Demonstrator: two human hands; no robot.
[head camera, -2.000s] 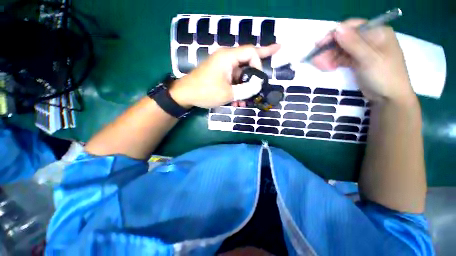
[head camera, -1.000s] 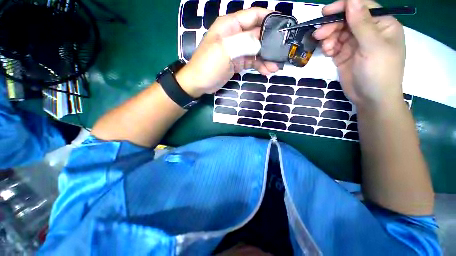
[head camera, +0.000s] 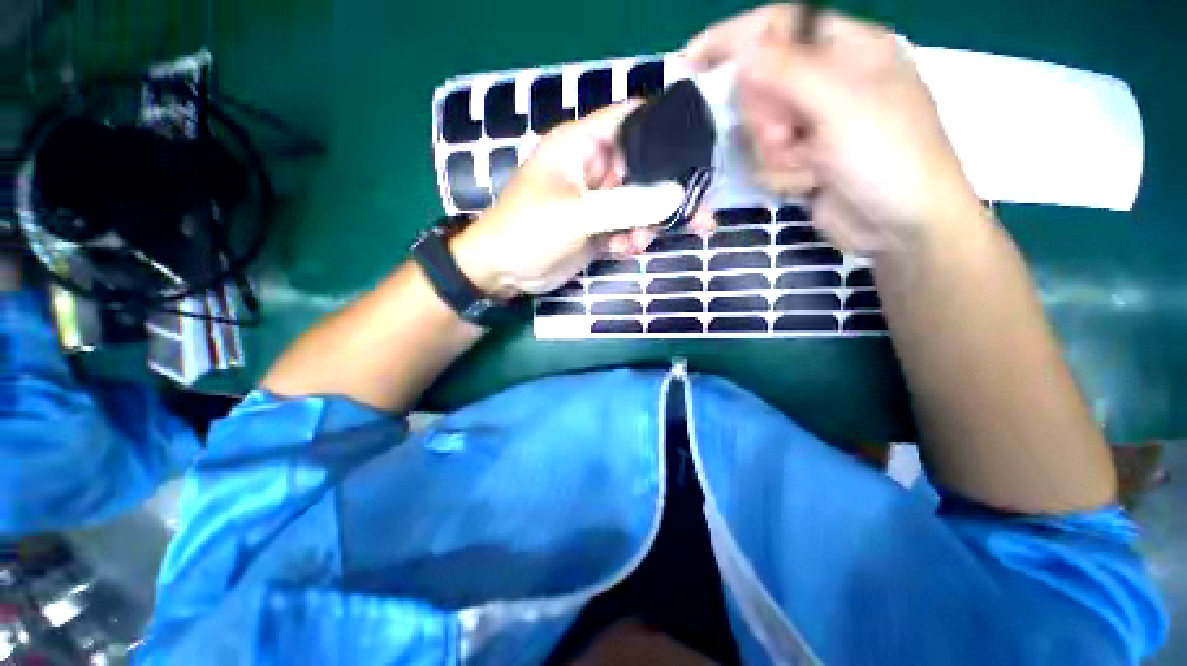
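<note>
My left hand, with a white cover on the thumb, holds the dark rounded device tilted over the sheets. A silvery edge shows at its lower right. My right hand is blurred, close to the right of the device. A dark end of the tweezers shows at the top of its fingers; the tip is hidden. The sheet with L-shaped black pieces lies behind the left hand. Its blank white part reaches right. The second sheet with a grid of small black pieces lies nearer to me.
A black round caged fan stands at the left on the green mat. Striped sheets lie beside it. A blue sleeve of another person is at the left edge. I wear a black wristwatch.
The device has turned, so its orange-brown inside no longer shows and a plain dark face does. My right hand has moved left; the tweezers have tilted from lying sideways to mostly out of sight.
</note>
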